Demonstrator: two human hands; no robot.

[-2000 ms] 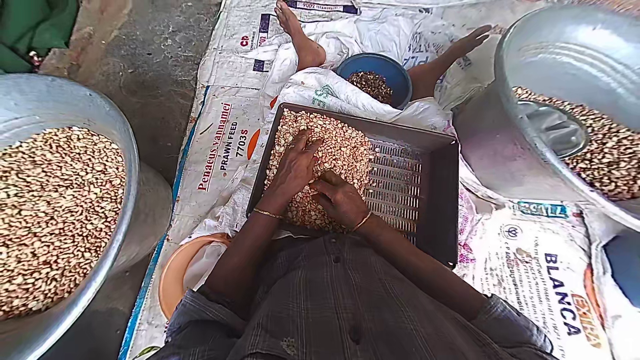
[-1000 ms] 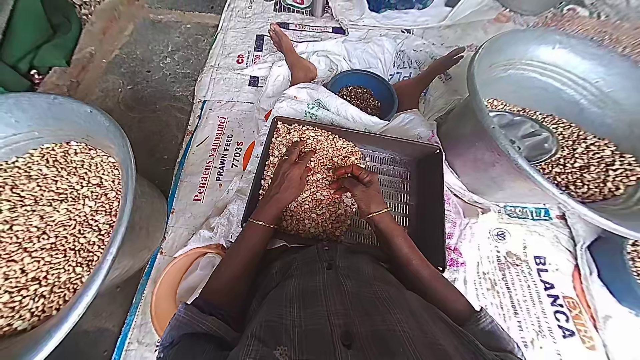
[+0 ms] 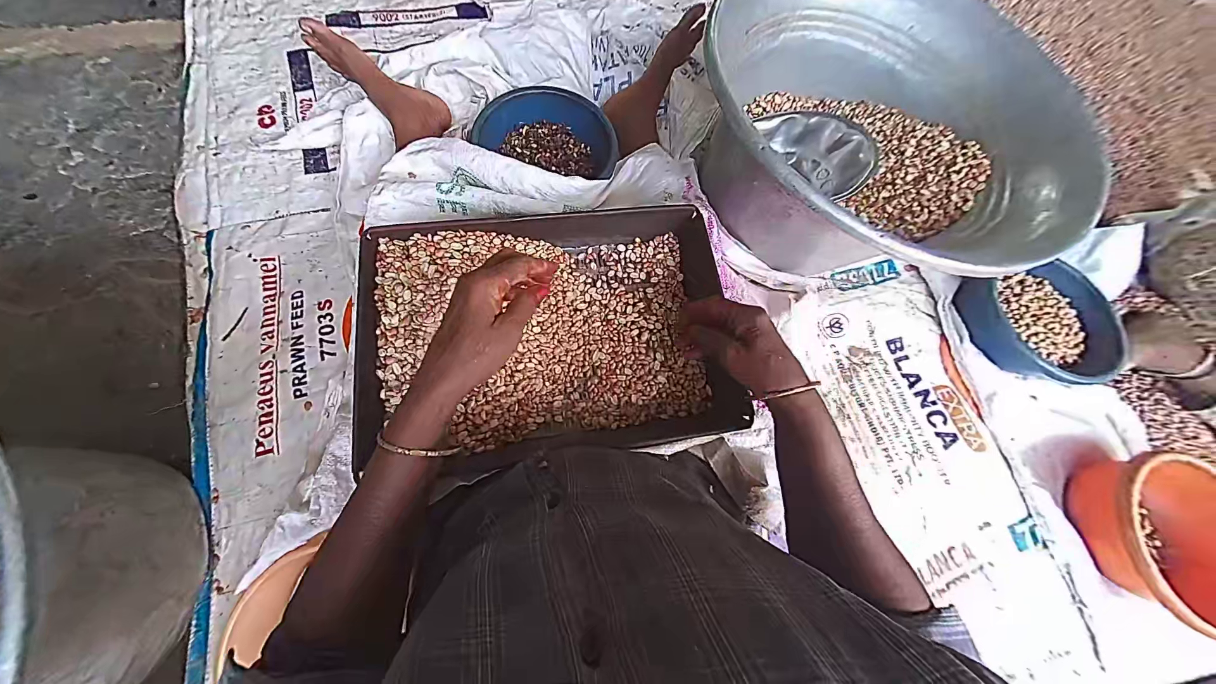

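A dark rectangular tray (image 3: 717,256) rests across my lap, spread with pale and reddish kernels (image 3: 589,351) that look like shelled nuts or beans. Over the upper middle of the kernels is my left hand (image 3: 499,309), thumb and fingertips pinched close together; whether a kernel is between them cannot be made out. My right hand (image 3: 736,342) is at the tray's right side, fingers curled down at the edge of the kernels, the fingertips partly hidden. A blue bowl (image 3: 489,119) with darker pieces stands beyond the tray between my feet.
A large metal basin (image 3: 1026,104) at the upper right holds kernels and a small metal bowl (image 3: 826,152). Right of it stand a blue bowl (image 3: 1107,347) of kernels and an orange pot (image 3: 1102,508). Printed feed sacks (image 3: 256,218) cover the floor. A metal vessel (image 3: 104,560) is at lower left.
The kernels, heaped on the tray's left with slots bare at right, now spread across most of it. My right hand has moved to the tray's right side. The view has shifted right.
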